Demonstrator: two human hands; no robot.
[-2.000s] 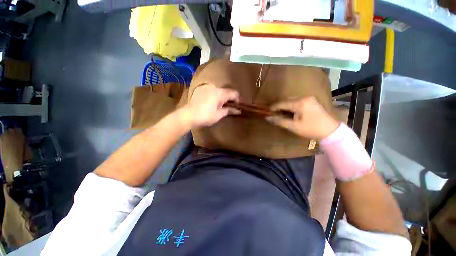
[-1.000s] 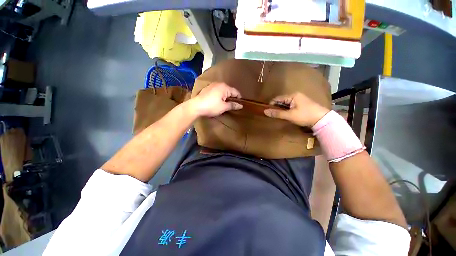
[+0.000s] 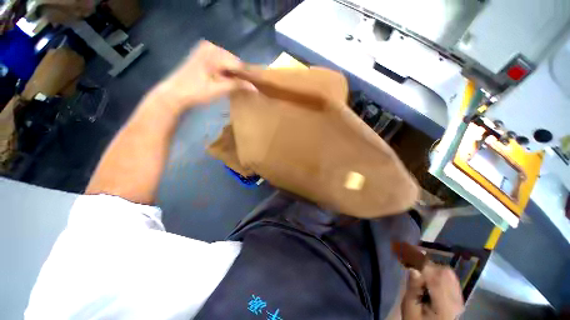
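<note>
The tan-brown bag body point(image 3: 325, 147) is lifted and tilted over my lap, slightly blurred, with a small pale tag on its lower part. My left hand point(image 3: 209, 75) grips its upper left edge. My right hand point(image 3: 437, 290) is low at the right, apart from the bag, and holds a small dark reddish-brown leather piece point(image 3: 409, 255) that sticks out past the fingers. Something dark shows inside the right hand, too blurred to name. The yellow-orange pattern clamp point(image 3: 531, 172) is at the right, with its window and white front strips in view.
The white sewing machine head point(image 3: 500, 37) and its table point(image 3: 312, 28) fill the upper right. A blue basket point(image 3: 240, 176) is partly hidden below the bag, with brown material point(image 3: 225, 147) by it. Metal stands and brown bags point(image 3: 56, 72) lie at the upper left.
The view has swung left and tilted. My left hand has raised the bag off my lap to the left. My right hand has parted from it, low right, with the reddish-brown piece.
</note>
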